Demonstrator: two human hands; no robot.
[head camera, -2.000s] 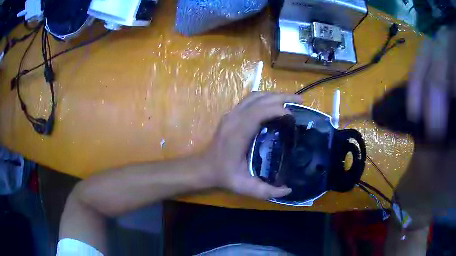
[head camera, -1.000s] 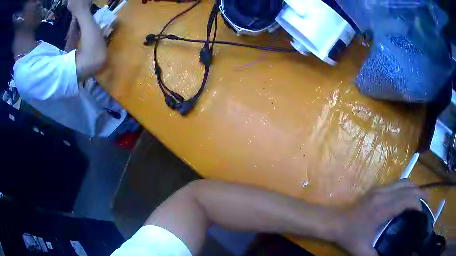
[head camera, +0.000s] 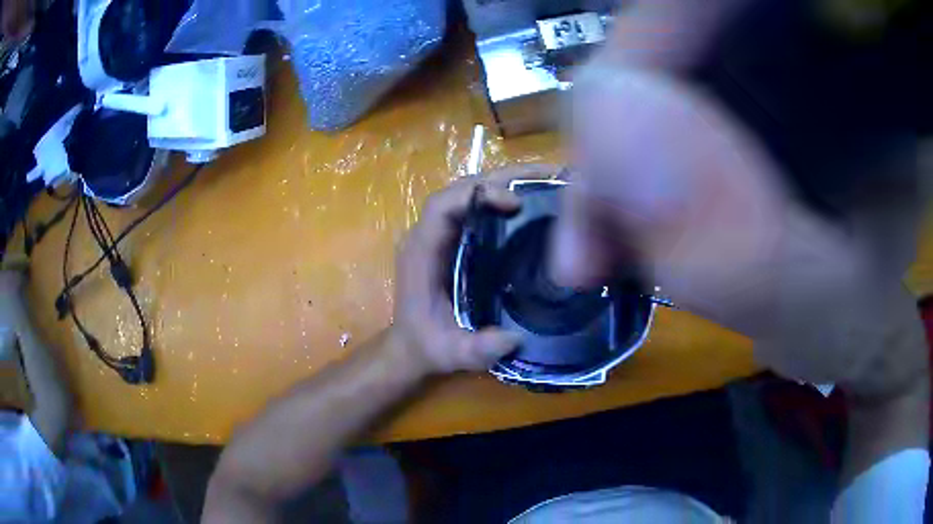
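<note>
A camera housing (head camera: 626, 346) with a white rim lies open side up near the bench's front edge. A round black part (head camera: 537, 276) sits inside it. A white antenna (head camera: 477, 149) sticks out at its back. My left hand (head camera: 450, 276) grips the housing's left side, fingers over the rim. My right hand (head camera: 655, 194) is large and blurred over the housing's right part. A fingertip is at or just above the black part; contact is unclear. Whether my right hand holds anything cannot be told. It hides the housing's upper right.
A white camera unit (head camera: 205, 107) and dark-faced housings stand at the back left, with a looped black cable (head camera: 133, 276) in front. A clear bag (head camera: 358, 61) and a metal box (head camera: 517, 82) are behind. Another person's arm (head camera: 36, 348) is at the left edge.
The view has swung back from the left. My right hand has come in over the housing. The round black part, at the housing's right side two seconds ago, now lies inside its rim.
</note>
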